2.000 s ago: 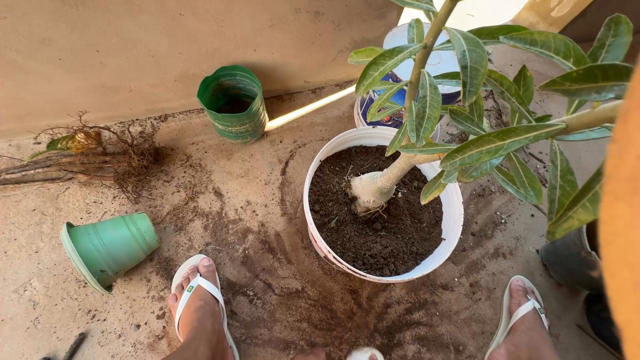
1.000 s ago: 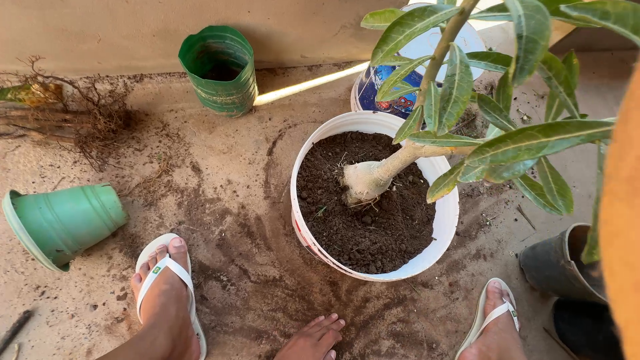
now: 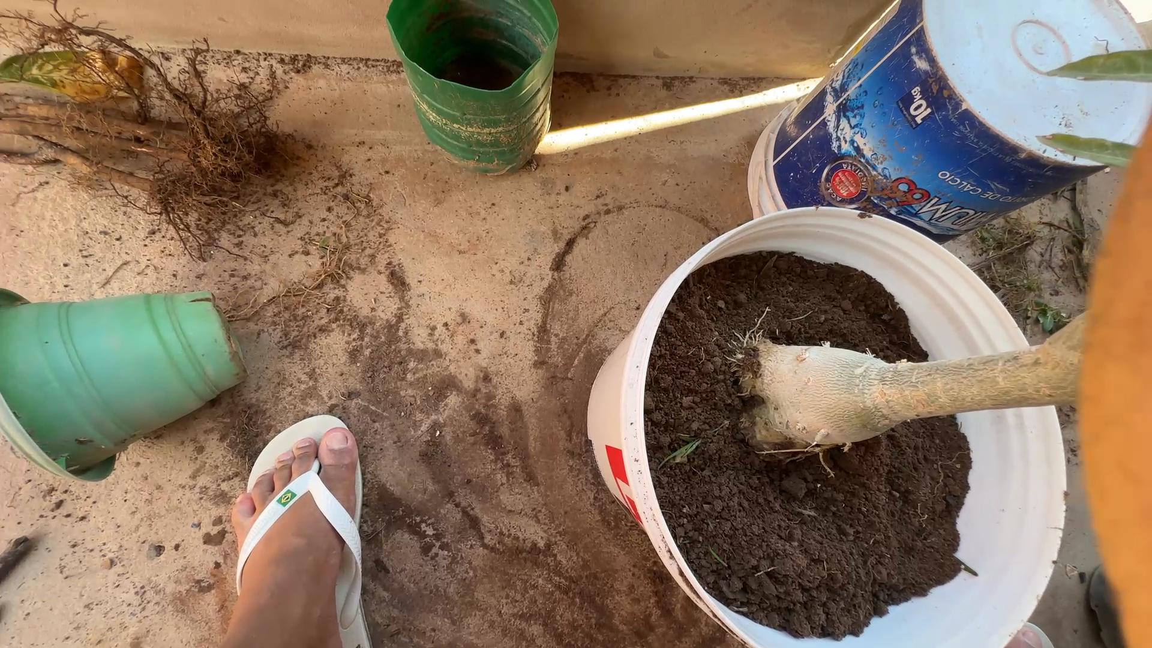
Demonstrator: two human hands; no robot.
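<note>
Neither of my hands shows in the head view now. A white plastic bucket holds dark soil. Out of the soil leans a plant with a thick, pale swollen stem base, its trunk running to the right. Fine roots show at the left and lower side of that base. A blurred orange shape covers the right edge and hides the upper part of the plant, though two leaf tips show at the top right.
Behind the bucket stands a blue-labelled bucket with a white top. A green plastic container is near the wall. A green pot lies on its side by a sandalled foot. Bare-rooted stems lie at upper left.
A hand that was at the lower edge one second ago is out of view. The view has moved closer to the bucket and floor.
</note>
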